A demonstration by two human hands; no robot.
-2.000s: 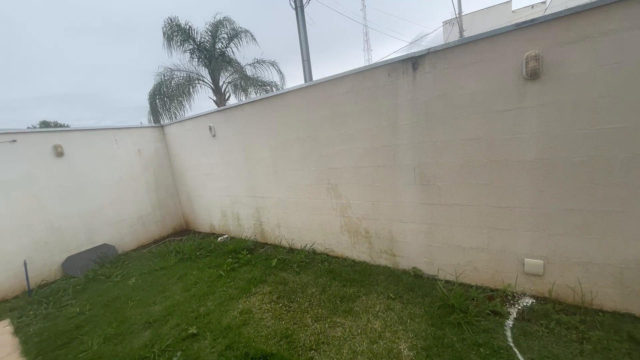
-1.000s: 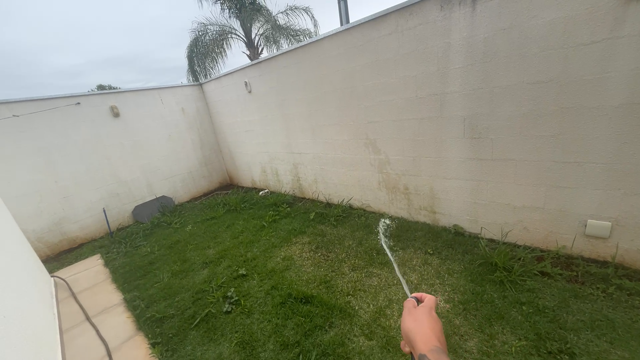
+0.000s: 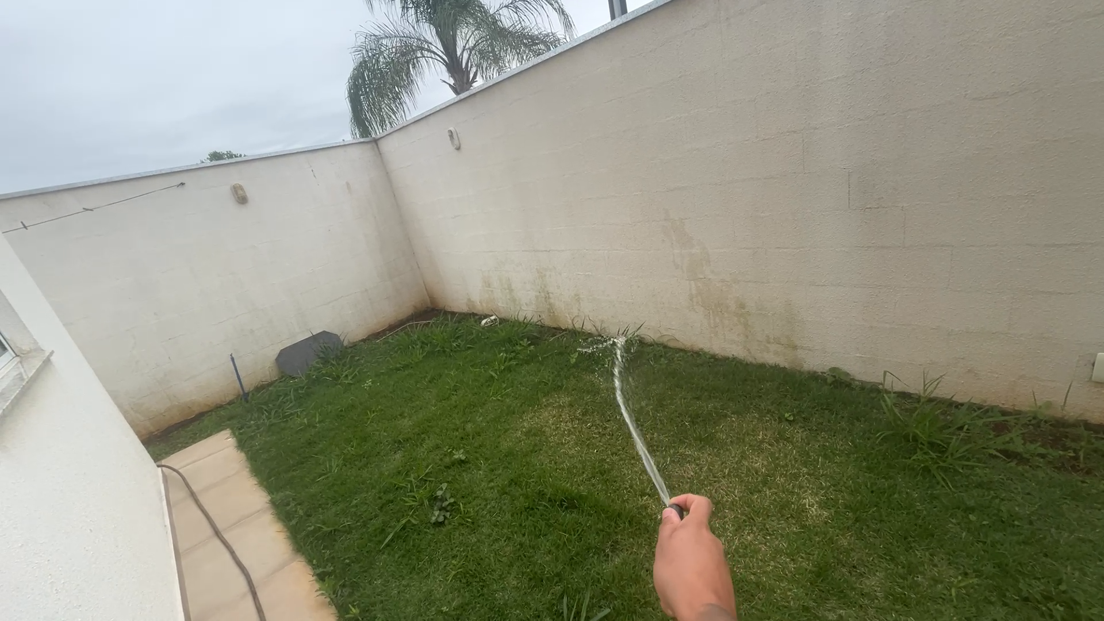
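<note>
At the lower right of centre, my right hand (image 3: pixel 693 556) is closed around the dark end of a garden hose (image 3: pixel 676 511), most of which the hand hides. A stream of water (image 3: pixel 634 423) leaves that end and splashes at the grass near the foot of the long wall. Green lawn (image 3: pixel 483 483) lies under and around the hand. My left hand is out of view.
A tiled path (image 3: pixel 250 530) runs along the white house wall (image 3: pixel 69 483), with a brown hose (image 3: pixel 211 522) lying on it. A grey octagonal slab (image 3: pixel 309 353) leans near the far wall (image 3: pixel 259 285), beside a blue stake (image 3: pixel 239 378). A block wall (image 3: pixel 776 198) borders the lawn.
My right hand, out of sight two seconds ago, came into view with the hose end. The view has swung left, bringing in the path. The water now lands nearer the far corner.
</note>
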